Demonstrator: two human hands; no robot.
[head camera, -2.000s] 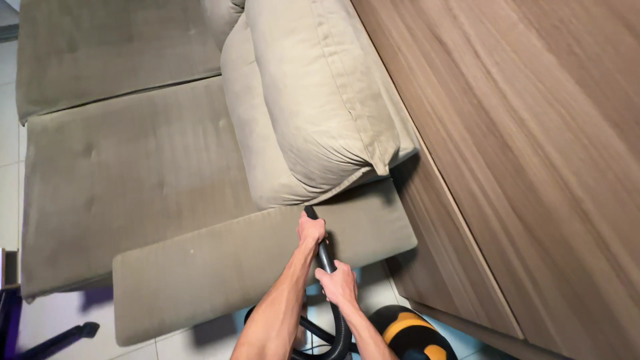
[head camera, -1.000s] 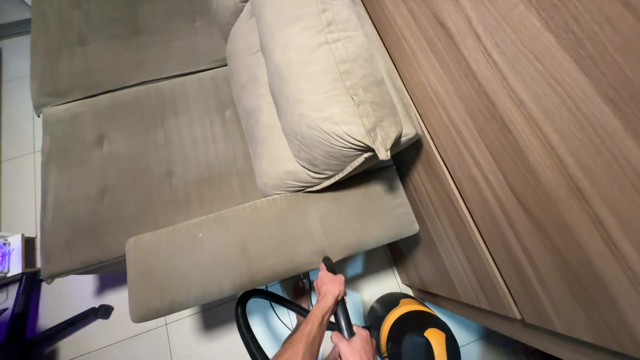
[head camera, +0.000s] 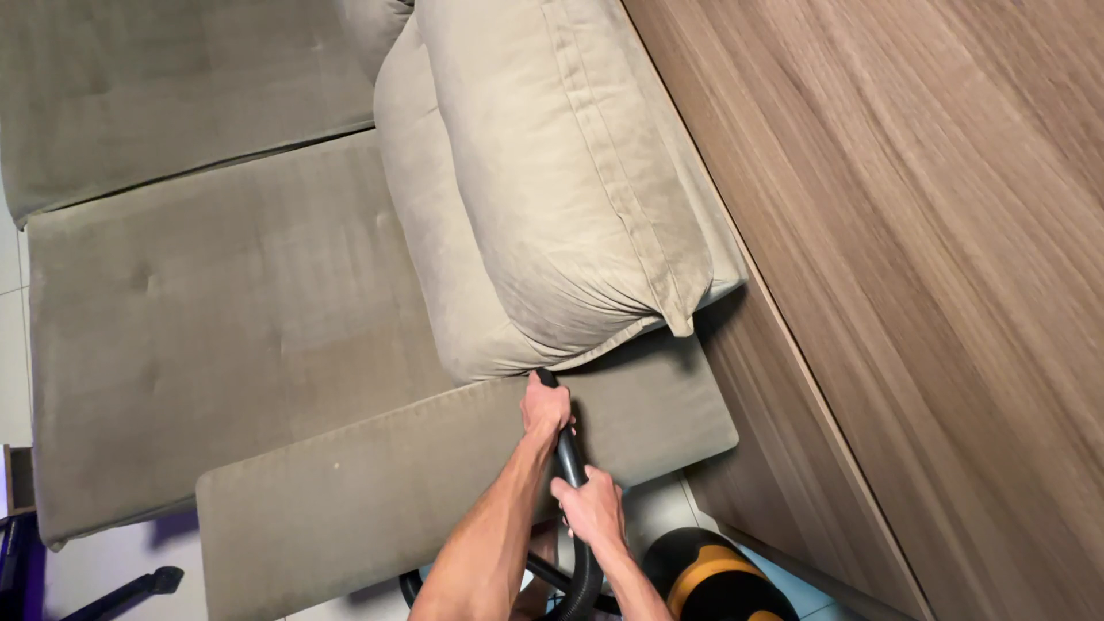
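My left hand (head camera: 546, 407) grips the front end of a black vacuum cleaner hose (head camera: 569, 457), whose tip is at the inner edge of the sofa armrest (head camera: 345, 492), just below the beige back cushion (head camera: 569, 190). Lower down, my right hand (head camera: 593, 507) is closed around the same hose, over the armrest's outer edge. The hose bends down between my forearms. At the bottom right stands the black and yellow vacuum cleaner body (head camera: 720, 578), partly cut off by the frame. Whether the hose tip touches the cushion is hard to tell.
The sofa seat (head camera: 233, 328) spreads to the left, with another seat section (head camera: 198, 86) behind it. A wood-grain panel (head camera: 906, 259) borders the sofa on the right. Light floor tiles (head camera: 95, 578) show below, with a black base leg (head camera: 129, 595) at lower left.
Both hands and the hose have moved up from the armrest's outer edge, where they were one second ago, to its inner edge by the cushion.
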